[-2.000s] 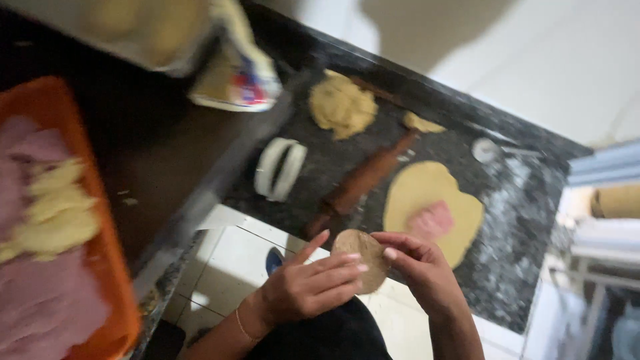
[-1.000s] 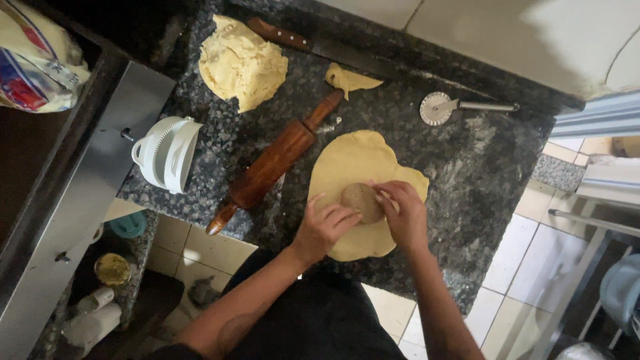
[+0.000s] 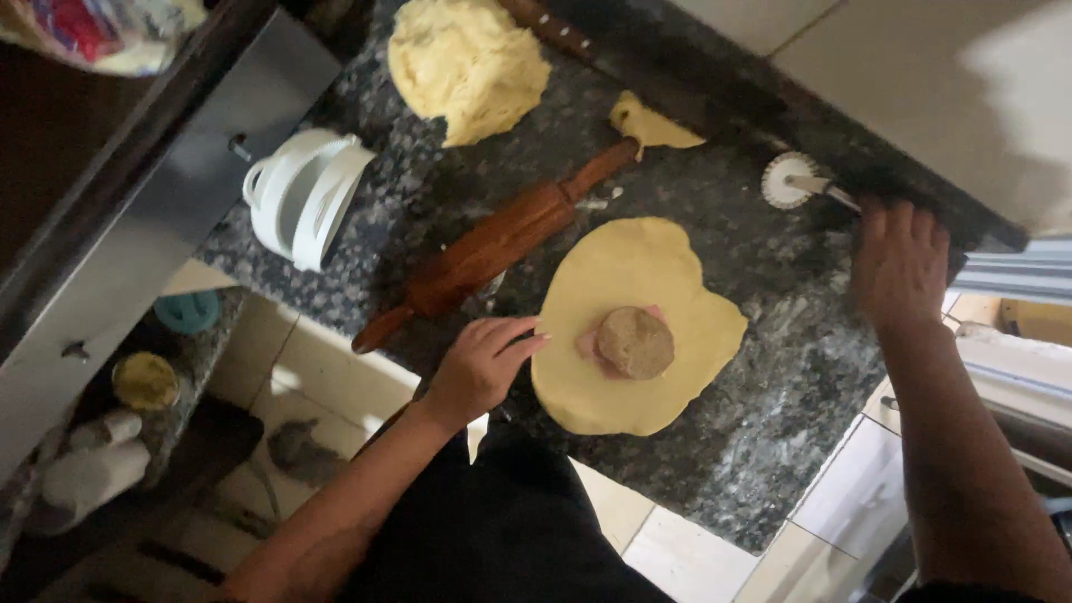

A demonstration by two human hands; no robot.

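A rolled-out sheet of dough (image 3: 620, 260) lies on the dark granite counter. On it a round brown patty (image 3: 635, 342) rests on a pink slice (image 3: 589, 345), which looks like ham. My left hand (image 3: 490, 360) touches the left edge of the sheet with its fingertips and holds nothing else. At the far right my right hand (image 3: 904, 260) reaches over the handle of a fluted pastry wheel (image 3: 788, 180); its fingers hide the handle's end, and whether they grip it cannot be told. A wooden rolling pin (image 3: 494, 243) lies left of the sheet.
A lump of dough (image 3: 469, 67) and a dough scrap (image 3: 657, 126) lie toward the back, near a knife's wooden handle (image 3: 548, 25). White plastic cutters or molds (image 3: 306, 197) stand at the left, beside a metal-fronted edge (image 3: 167, 193). Flour dusts the counter's right side.
Both hands have let go of the patty, which now rests on the pink slice. My right hand has moved right to the pastry wheel, my left hand to the sheet's left edge.
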